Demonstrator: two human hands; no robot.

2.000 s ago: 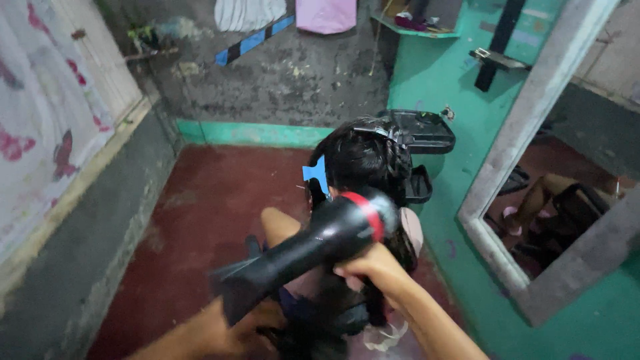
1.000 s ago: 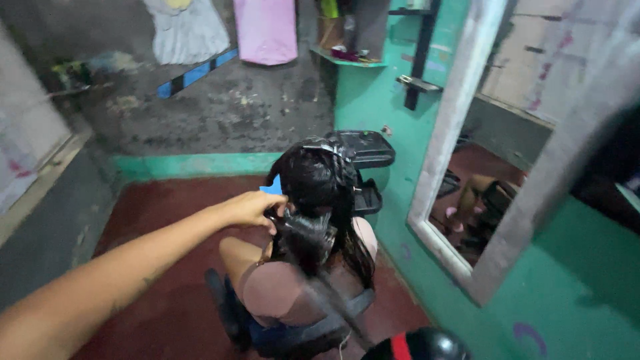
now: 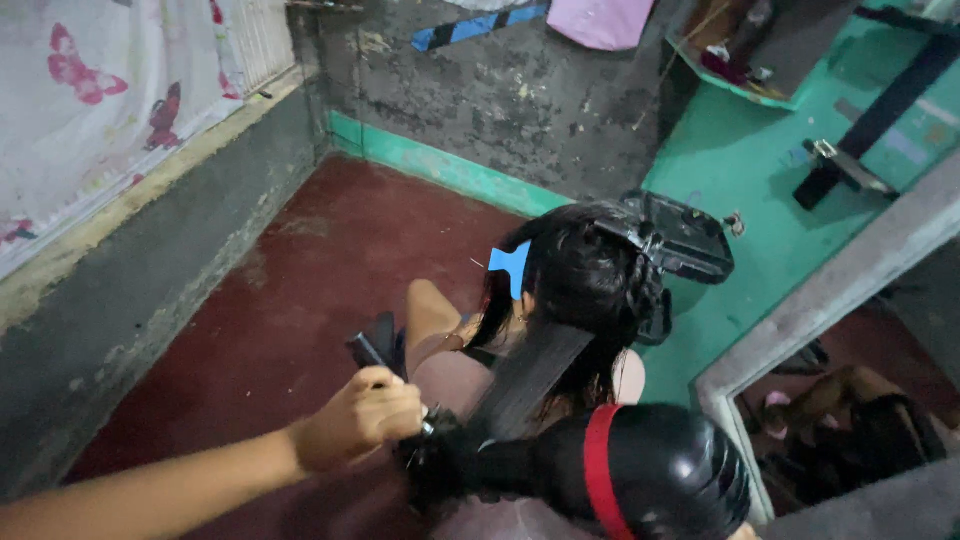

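Note:
My left hand [image 3: 379,412] is closed around the handle of a dark hairbrush [image 3: 431,450], whose head is blurred at the end of a stretched section of black hair [image 3: 529,375]. A black hair dryer [image 3: 660,469] with a red band points left, its nozzle at the brush. Only a sliver of my right hand [image 3: 742,532] shows at the dryer's lower end; its grip is mostly hidden. In front, a seated person's head [image 3: 592,277] faces away, some hair held up by a metallic clip [image 3: 630,236]. A light blue piece [image 3: 511,264] covers the side near the ear.
A black tray [image 3: 690,236] is mounted on the green wall beyond the head. At the right stands a framed mirror [image 3: 810,341]. A corner shelf [image 3: 739,82] holds small items. At the left, a butterfly-print curtain [image 3: 112,97] hangs above a grey ledge [image 3: 172,277].
My left hand was beside the head one second ago; it is now lower and farther from it, with the hair drawn out. More of the dryer shows than a second ago. The view has shifted.

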